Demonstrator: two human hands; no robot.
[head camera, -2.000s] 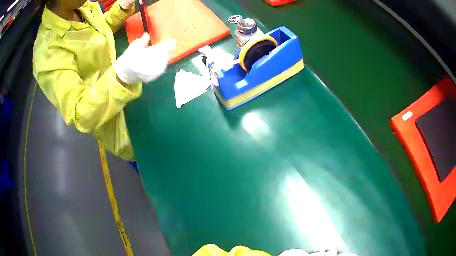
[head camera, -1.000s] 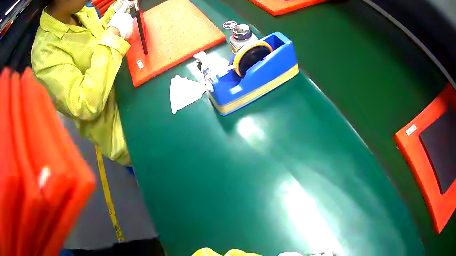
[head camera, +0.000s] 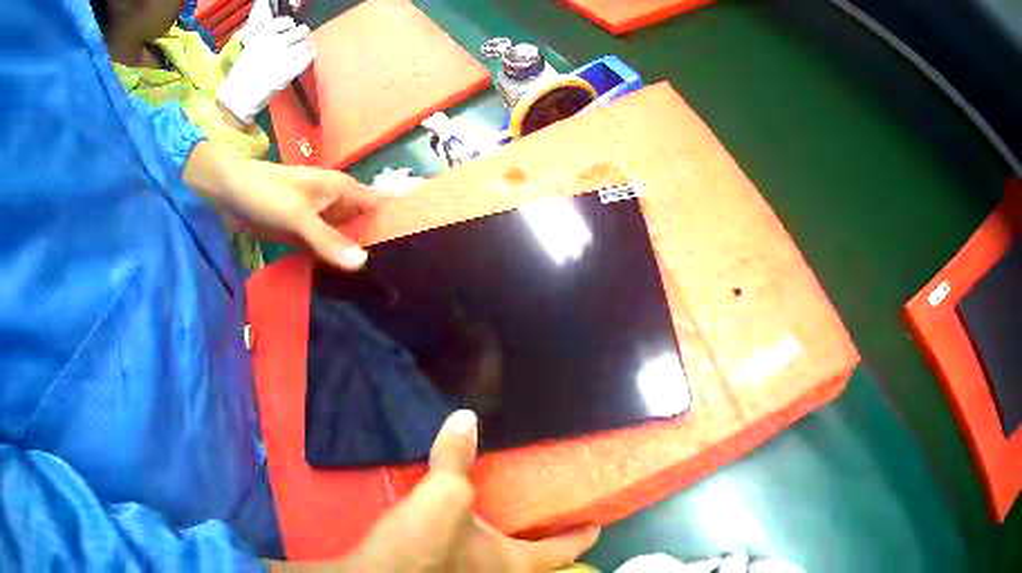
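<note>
A tablet computer (head camera: 504, 325) lies black screen up on orange-red foam pads (head camera: 773, 302), with a small white label at its upper right corner. Another person in a blue smock holds the tablet's left part with two bare hands. The pads lie over the green bench. At the bottom edge, white glove fabric (head camera: 706, 563) of mine shows, cut off by the frame, with a sliver of yellow sleeve left of it. I cannot tell which hand it is, or whether both are there. Its fingers and grip are hidden.
The blue tape dispenser (head camera: 611, 76) and a pale bottle (head camera: 522, 69) stand behind the pads. A person in yellow with white gloves is at the upper left by another foam pad (head camera: 392, 67). At right, a pad (head camera: 953, 369) bears a dark tablet on the dark green surface.
The person in blue has come in from the left. The foam pads, first seen raised at the left, now lie across the bench with the tablet on top. My white glove stays at the bottom edge.
</note>
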